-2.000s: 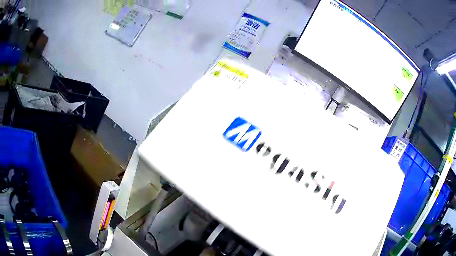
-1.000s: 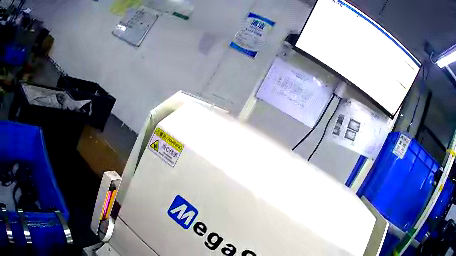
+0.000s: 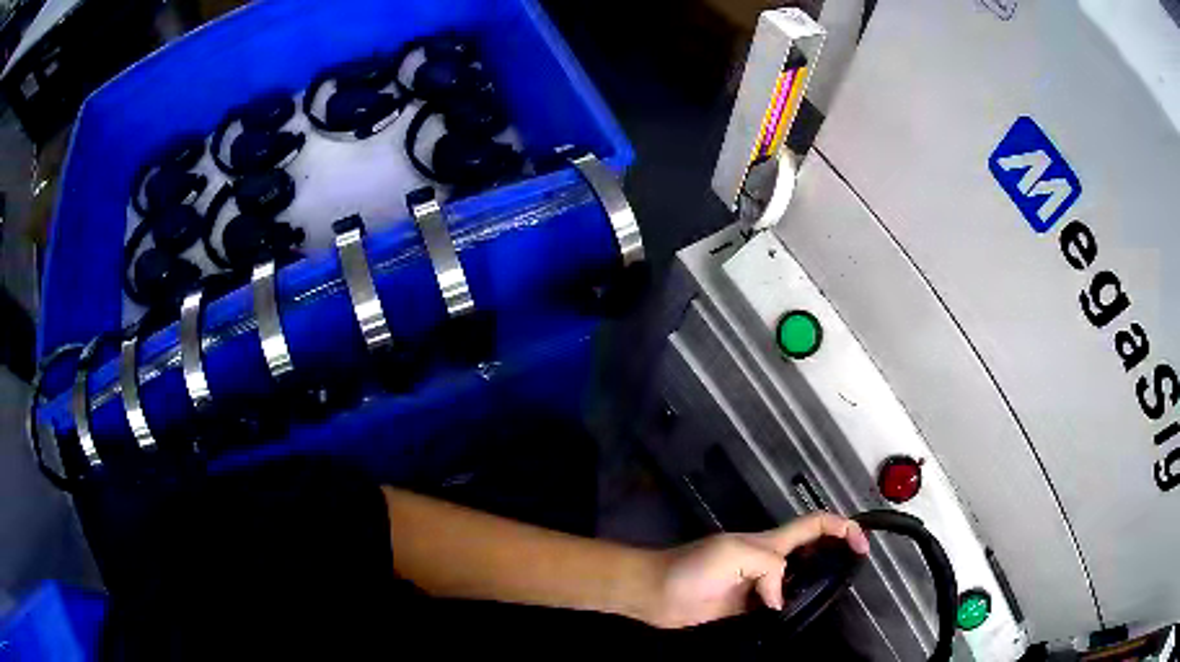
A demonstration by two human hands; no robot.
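Note:
My left hand [image 3: 725,576] comes in from the lower left, in a black sleeve, and holds black headphones [image 3: 941,569] by an earcup in front of the button ledge. Their curved headband arches to the right; their lower part is dark and cut off by the bottom edge. My right hand is not in view. The off-white MegaSig test box [image 3: 996,323] stands at the right with its lid down.
A blue tote [image 3: 518,375] at the left holds several black headphones [image 3: 356,101]; silver bands [image 3: 440,259] hang over its near edge. The ledge has green [image 3: 800,334] and red [image 3: 901,479] buttons. A light curtain [image 3: 773,117] stands upright behind.
The view has swung left and down to the tote and ledge. The lid, raised two seconds ago, is down. My left hand with the headphones has come into view; the monitor has left it.

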